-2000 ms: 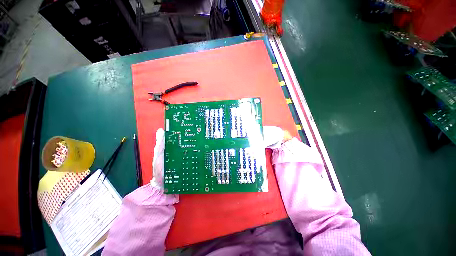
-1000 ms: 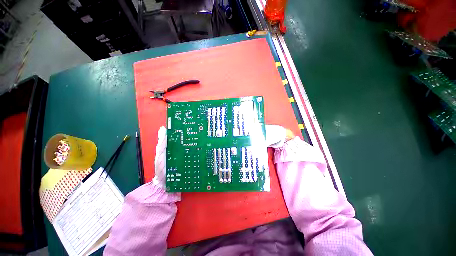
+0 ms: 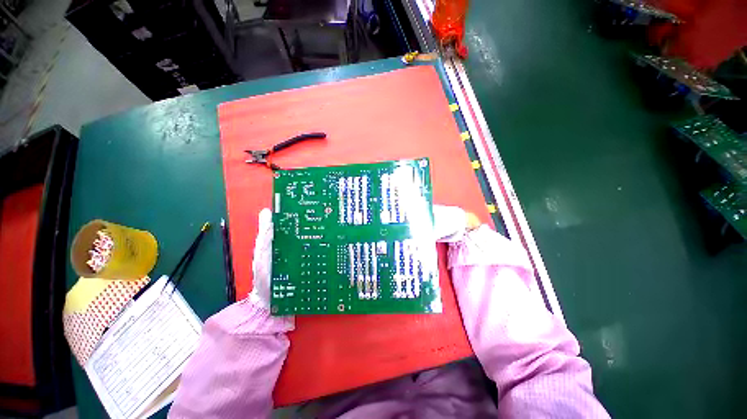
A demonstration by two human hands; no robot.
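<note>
A green circuit board, its flat solder side with four blocks of silvery stripes facing me, is held over the red mat. My left hand, in a white glove, grips the board's left edge; its fingers are partly hidden behind the board. My right hand, also gloved, grips the right edge, with its fingertips hidden. Glare covers the board's upper right part. Diagonal cutters with black handles lie open on the mat just beyond the board's upper left corner.
A yellow cup with small red-and-white pieces stands at left. Below it are a sticker sheet and a record sheet. Tweezers and a slim dark stick lie beside them. A green conveyor carries boards at right.
</note>
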